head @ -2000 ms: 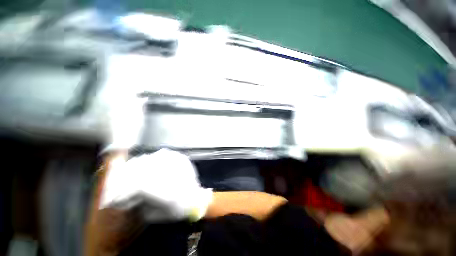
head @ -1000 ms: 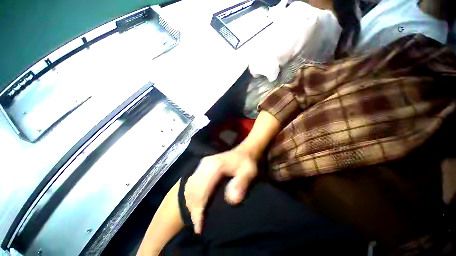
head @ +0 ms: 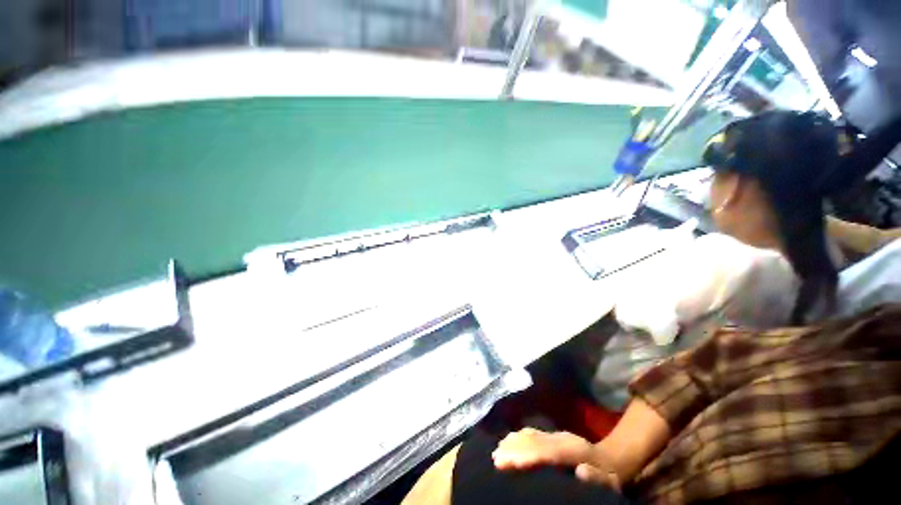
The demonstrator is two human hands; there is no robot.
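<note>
A long open metal chassis [head: 395, 409] lies nearest on the bench, with a dark rim and a bright inside. Clear crinkled film [head: 435, 451] shows along its near edge. Neither of my hands is in the picture. A strip of bare arm [head: 431, 483] below a black sleeve shows at the bottom edge and is cut off. A bare hand of a person in a checked shirt [head: 538, 449] rests on the black sleeve.
A slotted chassis [head: 390, 242] lies at the back against the green partition [head: 375, 158]. Other chassis parts lie at the left, by a bluish clear plastic item [head: 30, 330]. A smaller chassis [head: 617, 247] lies near a dark-haired person [head: 780, 187] at the right. A blue pen cup [head: 632, 156] stands behind.
The view has swung from the bench to the right and then lifted, showing more partition and the neighbours. The white-gloved hand seen first has left the picture. The other person's hand remains on the sleeve.
</note>
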